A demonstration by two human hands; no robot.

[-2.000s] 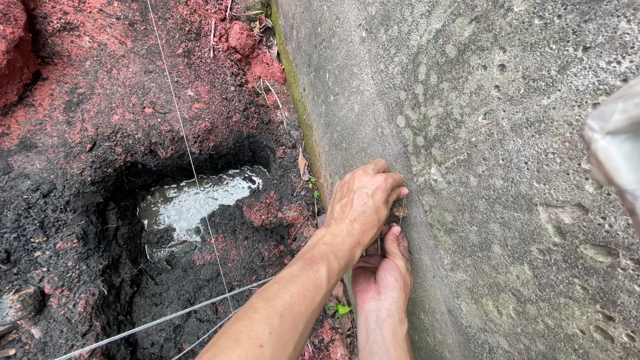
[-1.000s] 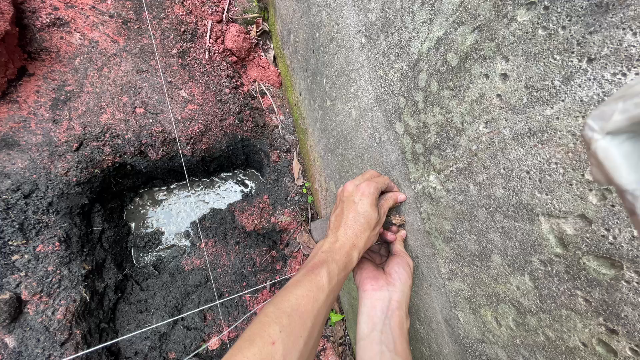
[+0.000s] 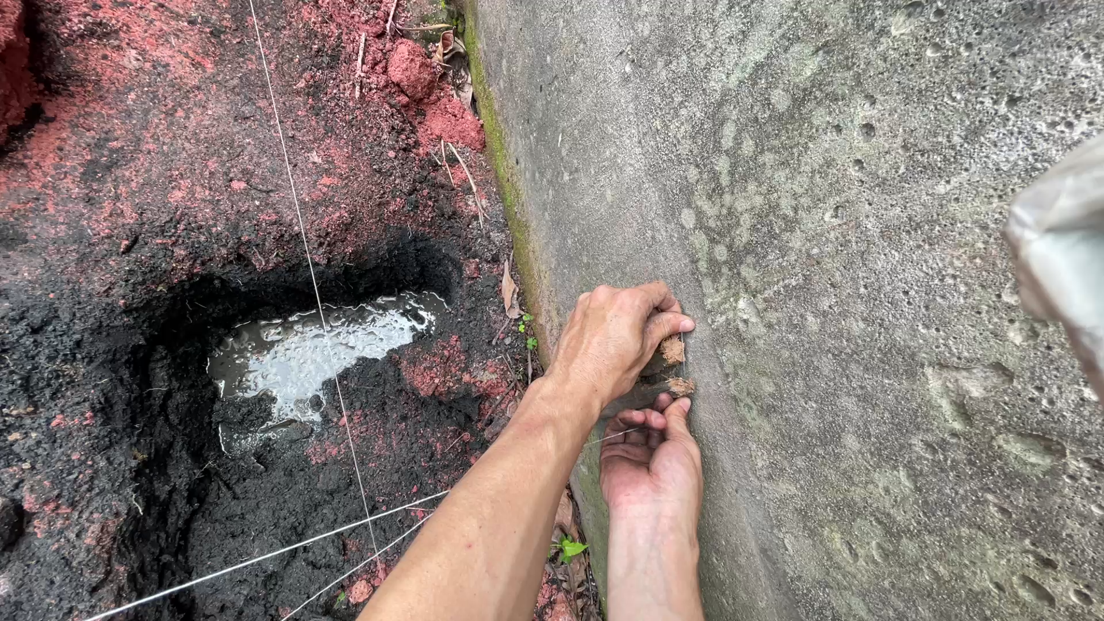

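Observation:
Against the concrete wall [image 3: 819,345], my left hand [image 3: 617,336] is back up, with its thumb and finger pinched on a thin string [image 3: 683,354]. Below it my right hand [image 3: 651,457] is palm up with curled fingers. The string runs across those fingers and seems pinched by thumb and finger. Between the hands, two frayed brown ends, an upper one [image 3: 673,349] and a lower one [image 3: 680,386], stick out of what looks like weathered wood; the string passes over them. My left hand partly hides the wood.
Left of the wall, a dug hole in dark soil holds muddy water [image 3: 319,354]. A taut white string [image 3: 302,224] crosses above the hole, and more white lines [image 3: 259,559] run at lower left. Red soil [image 3: 414,69] lies beyond. A pale, blurred object [image 3: 1065,250] juts in at right.
My hands have moved apart, the right one lower, and both frayed ends now show between them. My left hand stays at the wall.

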